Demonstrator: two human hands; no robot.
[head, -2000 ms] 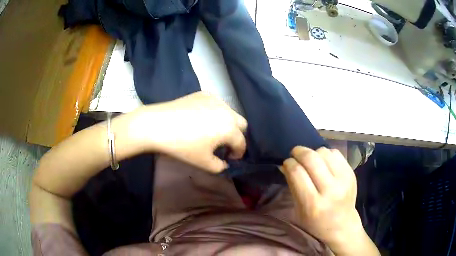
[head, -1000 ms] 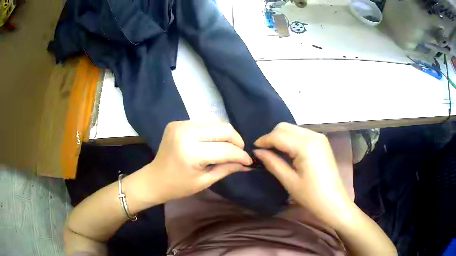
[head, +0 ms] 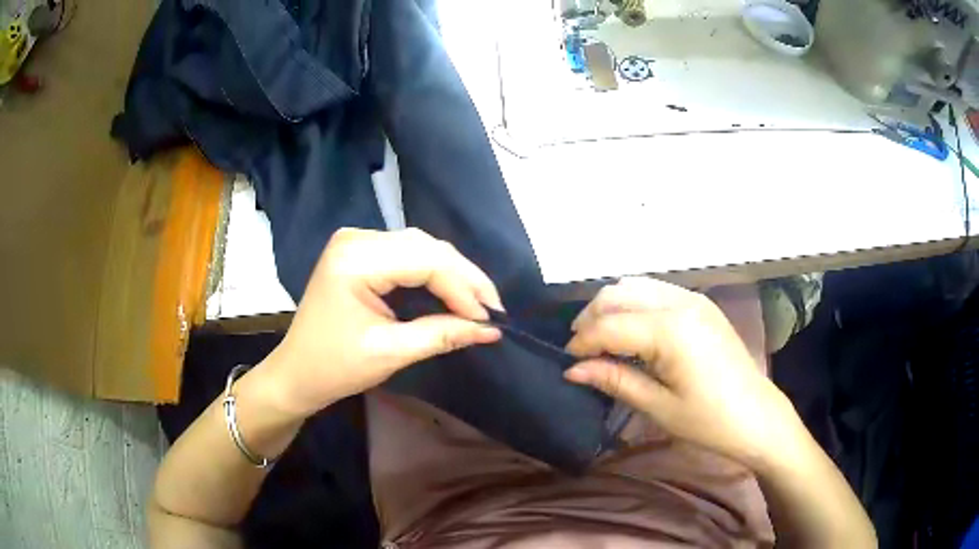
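A navy-black garment (head: 322, 129) lies bunched on the table at the upper left. One long narrow tube of it (head: 451, 182) runs down over the table's front edge to the lap. My left hand (head: 386, 311), with a bracelet on its wrist, pinches a thin fold of the cloth between thumb and fingers. My right hand (head: 655, 365) pinches the same fold a little to the right. A short straight stretch of the fold shows between them. The tube's end hangs below, over the lap.
The white table (head: 687, 193) ends in a front edge just beyond my hands. A blue-handled snips (head: 915, 136), a white bowl (head: 777, 27) and a perforated disc (head: 636, 69) lie farther back. The machine head (head: 891, 48) is upper right. A brown board (head: 150, 268) stands left.
From gripping the wide tube end apart, my hands came together on a fold. Since then they have moved slightly apart, stretching it. The garment's right tube has shifted left.
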